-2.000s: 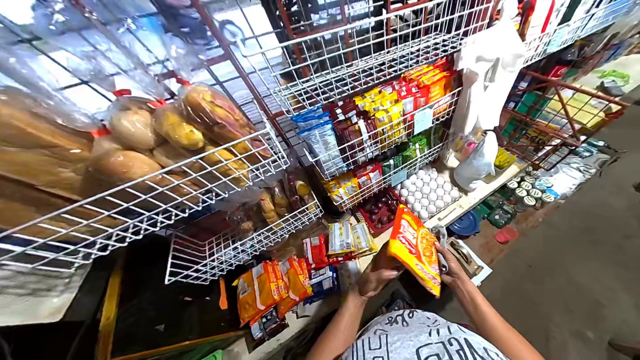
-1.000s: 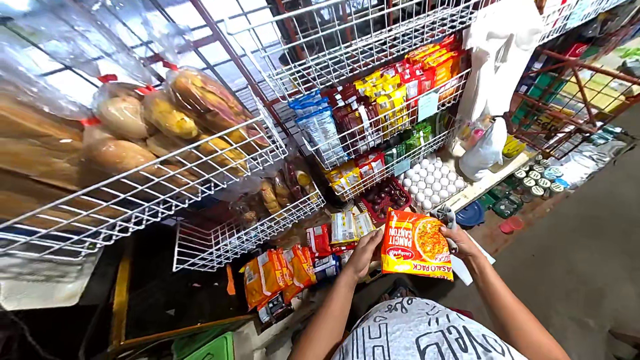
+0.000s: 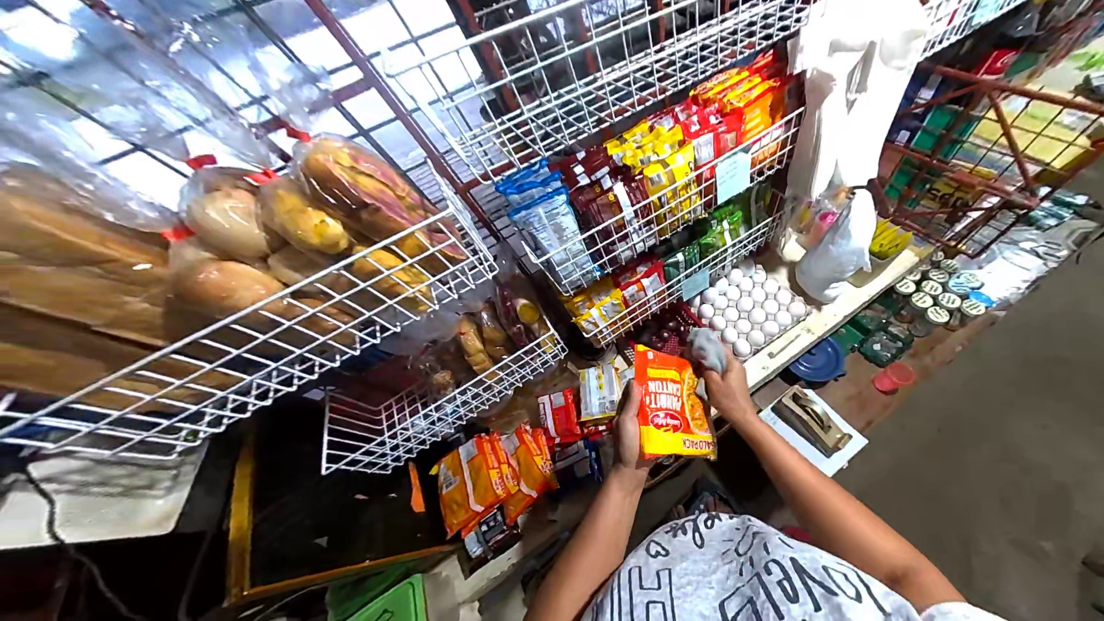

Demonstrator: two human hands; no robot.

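An orange and yellow noodle packet (image 3: pixel 674 405) is upright in front of me, its print upside down. My left hand (image 3: pixel 631 431) grips its left edge. My right hand (image 3: pixel 724 375) is at the packet's upper right side with a bunched grey cloth (image 3: pixel 709 349) in its fingers; whether it also touches the packet is hard to tell. Beyond the hands, white eggs (image 3: pixel 750 306) fill a tray. Left of the packet lie a red packet (image 3: pixel 561 416), a pale packet (image 3: pixel 599 392) and several orange packets (image 3: pixel 483 479) on the counter.
White wire baskets hold bagged bread (image 3: pixel 233 289) at left and hanging sachets (image 3: pixel 673 185) above. A white plastic bag (image 3: pixel 832 246) hangs beyond the eggs. Lidded jars (image 3: pixel 940 297), a blue lid (image 3: pixel 817 360) and a red cup (image 3: pixel 893 377) stand at right. The counter's edge (image 3: pixel 798 341) runs beside the eggs.
The packet has gone from tilted and held by both hands to upright in my left hand. My right hand has moved up along its side, and the grey cloth shows more plainly.
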